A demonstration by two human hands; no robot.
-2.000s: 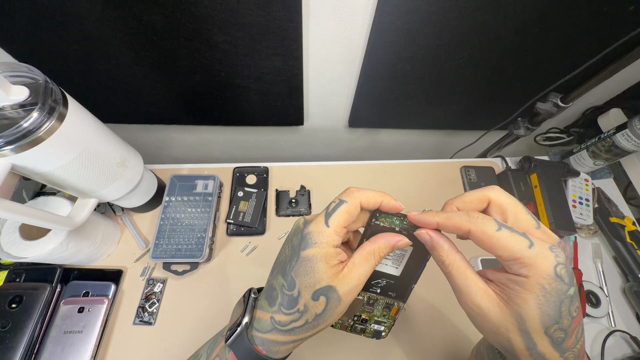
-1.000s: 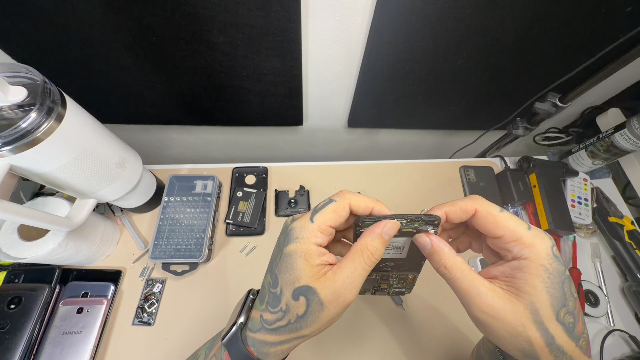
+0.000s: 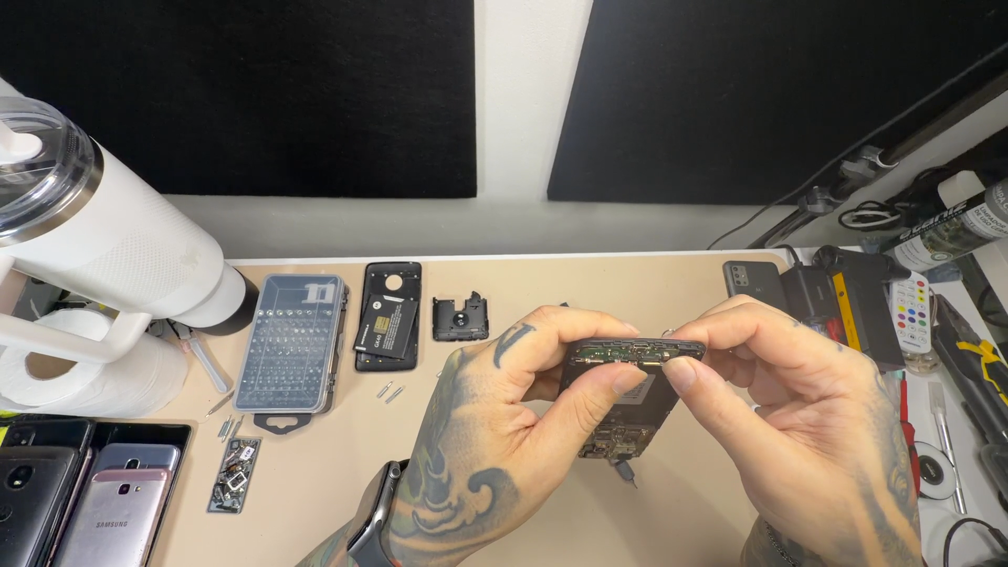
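Note:
Between my hands is an opened smartphone, tilted so its port-end edge faces me, with the small green circuit board showing near that edge and the main board at the lower end. My left hand grips the phone's left side, thumb over the green board. My right hand pinches the right corner of the same edge between thumb and index finger. A dark connector or tool tip shows just below the phone; what it belongs to is hidden.
Behind lie a black back cover with a battery on it, a small black plastic part and a clear-lidded bit case. Phones, a parts tray and a white tumbler stand left; a remote control lies right.
The phone has been tilted from showing its inner face to showing its end edge. Both hands have stayed on it and shifted their fingers along that end.

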